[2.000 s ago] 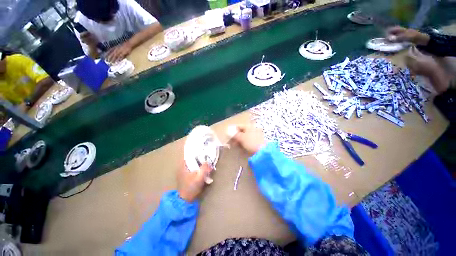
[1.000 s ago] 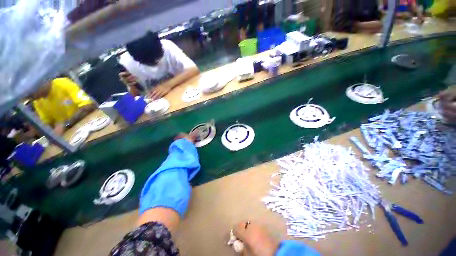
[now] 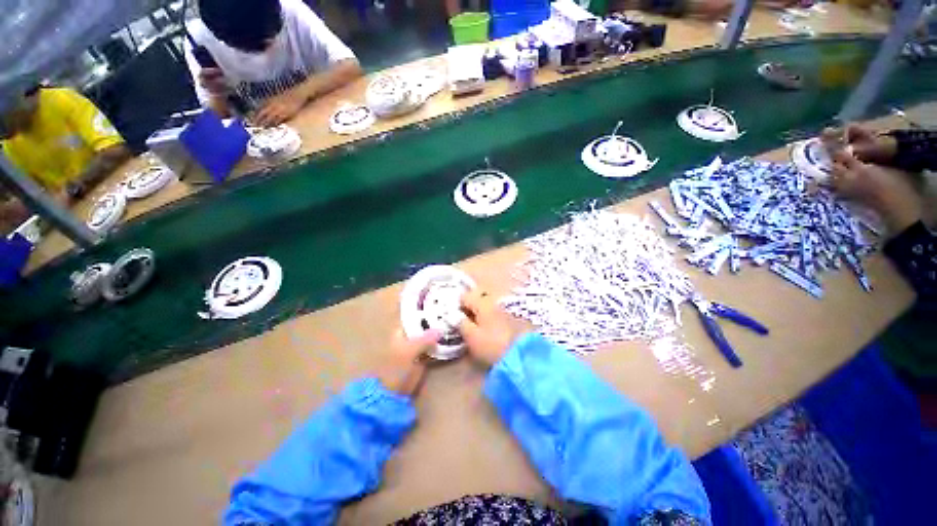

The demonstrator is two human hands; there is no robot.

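A round white lamp housing (image 3: 436, 298) with dark slots is held above the near bench, close to the belt's edge. My left hand (image 3: 406, 354) grips its lower left rim. My right hand (image 3: 485, 331) is at its right side, fingers over the middle of the disc; any small part under those fingers is hidden. A loose heap of thin white pieces (image 3: 601, 283) lies right of my right hand.
The green belt (image 3: 360, 226) behind carries several discs. Pliers with blue handles (image 3: 727, 331) and blue-and-white strips (image 3: 765, 221) lie right. A blue bin (image 3: 735, 483) is below. People sit opposite; another person's hands (image 3: 863, 170) work at right.
My left hand has come back from the belt with a disc. My right hand has moved up from the bench to the disc. The view has shifted, and belt discs stand farther left relative to the bench.
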